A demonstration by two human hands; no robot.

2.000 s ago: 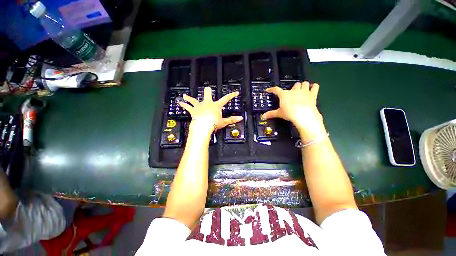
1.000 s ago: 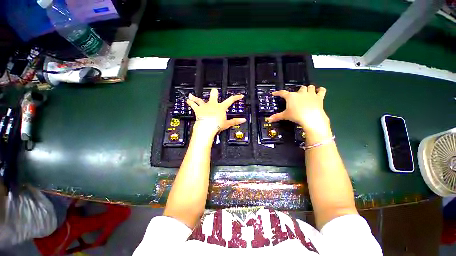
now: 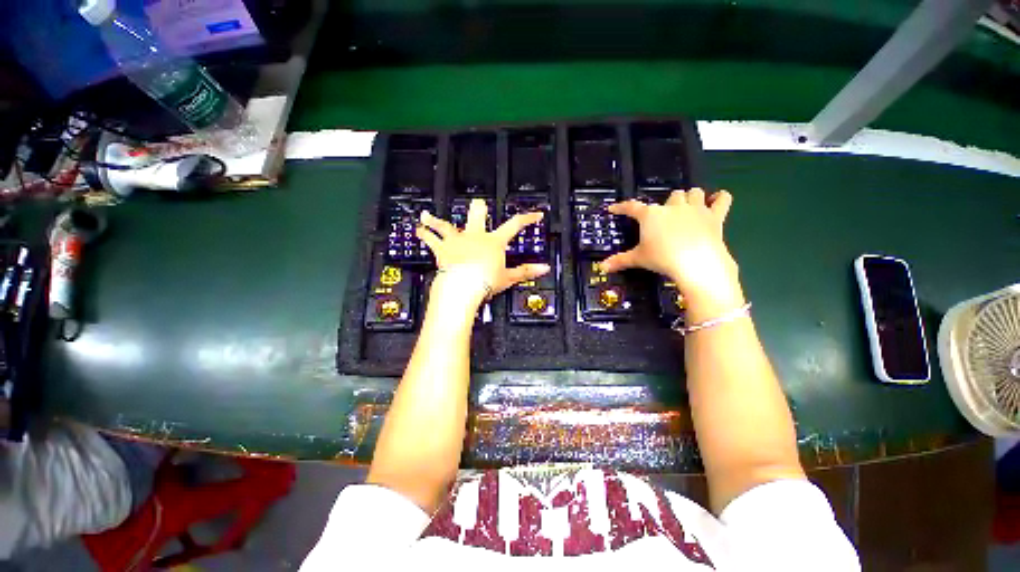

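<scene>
A black foam phone tray [image 3: 447, 355] lies in front of me on the bench. Its far row holds several open flip phones [image 3: 596, 223], dark screens away from me and keypads nearer. Its near row holds closed flip phones [image 3: 536, 303] with gold round emblems. My left hand [image 3: 475, 251] is spread palm down over the keypads left of the middle, fingertips on or just above the keys. My right hand [image 3: 669, 237] is over the phones at the right, thumb and a finger apart beside a keypad. Neither hand holds a phone. My hands partly cover the phones beneath.
A white-framed smartphone [image 3: 894, 320] and a beige fan [image 3: 989, 355] are at the right. A water bottle [image 3: 179, 84], a white corded tool [image 3: 157, 168] and a red and white tool [image 3: 66, 268] are at the left. A grey post [image 3: 884, 78] stands behind. A red stool [image 3: 185, 508] is below left.
Since the earliest frame, the view has shifted slightly. My hands keep nearly the same spread poses over the keypads. The phones stay in their pockets.
</scene>
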